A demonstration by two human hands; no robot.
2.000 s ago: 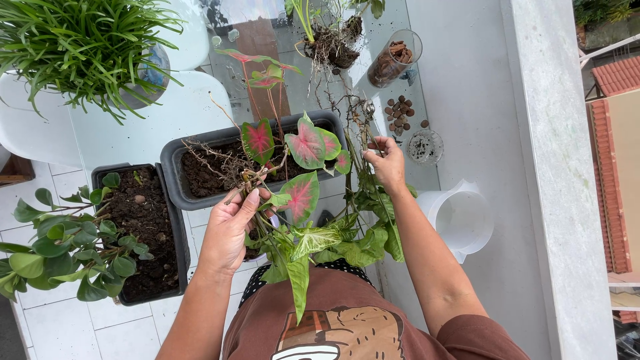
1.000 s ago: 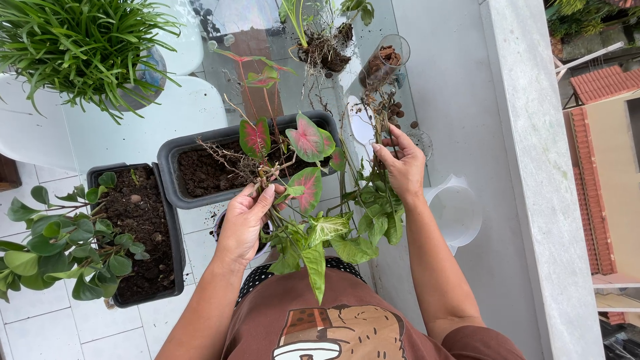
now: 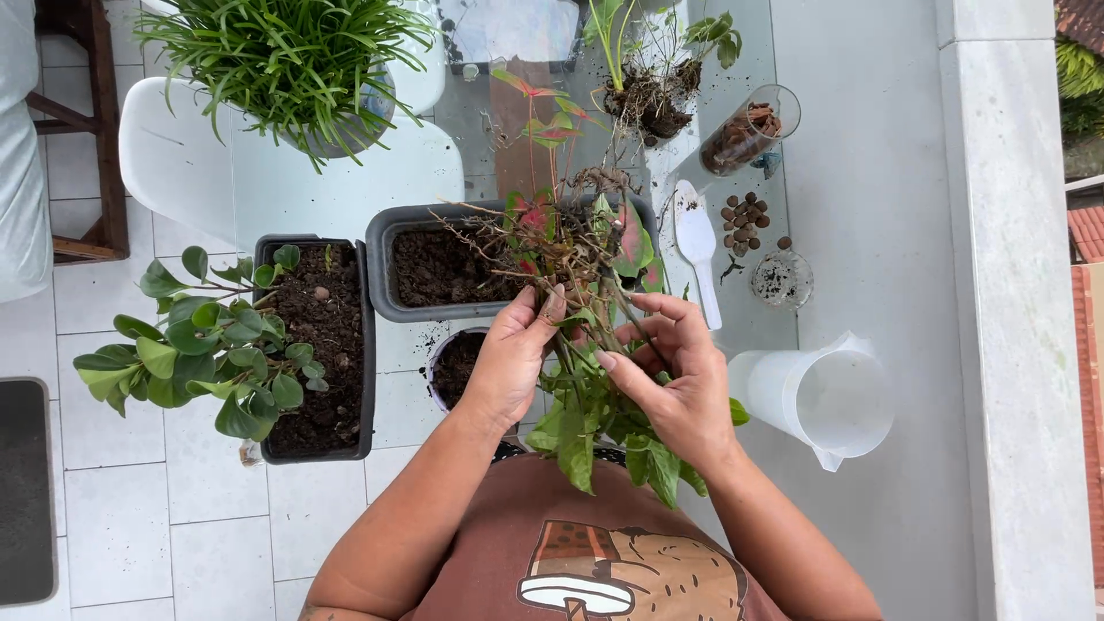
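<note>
My left hand pinches the stems of a bare-rooted leafy plant, its roots pointing away from me and its green leaves hanging toward my shirt. My right hand holds stems of the same bundle, fingers curled around them. The tangled brown roots lie over a long grey planter of dark soil. Behind the roots, a caladium with pink and green leaves rises at the planter's right part; its base is hidden.
Left stand a black planter with a green-leaved plant and a potted grassy plant. A small soil-filled pot is near my left wrist. Rightward are a white scoop, a glass of bark chips, clay pebbles, a glass dish and a plastic jug.
My hands have come closer together, and the stems and roots they hold are now gathered in one bundle. The white scoop, partly covered before, shows more fully.
</note>
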